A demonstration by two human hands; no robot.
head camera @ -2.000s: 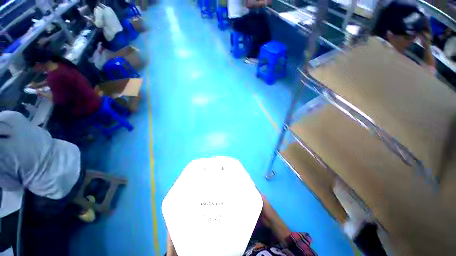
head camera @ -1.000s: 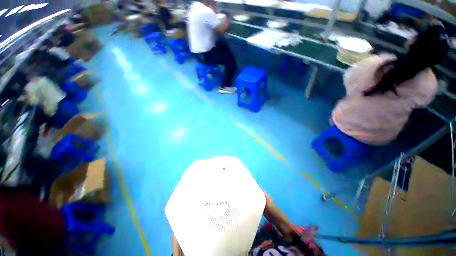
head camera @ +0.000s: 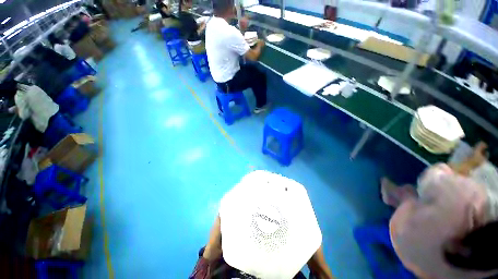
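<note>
A white hexagonal housing (head camera: 270, 220) is held flat in front of my body at the bottom centre, its face up with faint marks and a patterned patch of small dots. My left hand (head camera: 216, 235) is at its left edge, mostly hidden under it. My right hand (head camera: 319, 260) is at its lower right edge, also mostly hidden. My forearms run down from both sides. The fingers cannot be seen.
Blue floor with yellow lines runs ahead. A blue stool (head camera: 283, 136) stands beside the right bench (head camera: 377, 111). A seated person in pink (head camera: 437, 218) is close at right, near stacked housings (head camera: 436, 129). Another person sits farther ahead. Open cartons (head camera: 60, 231) and stools line the left.
The view has swung right along the aisle; the wire trolley has left the picture. The right bench and the person in pink are nearer. The housing now sits farther right in view, still held.
</note>
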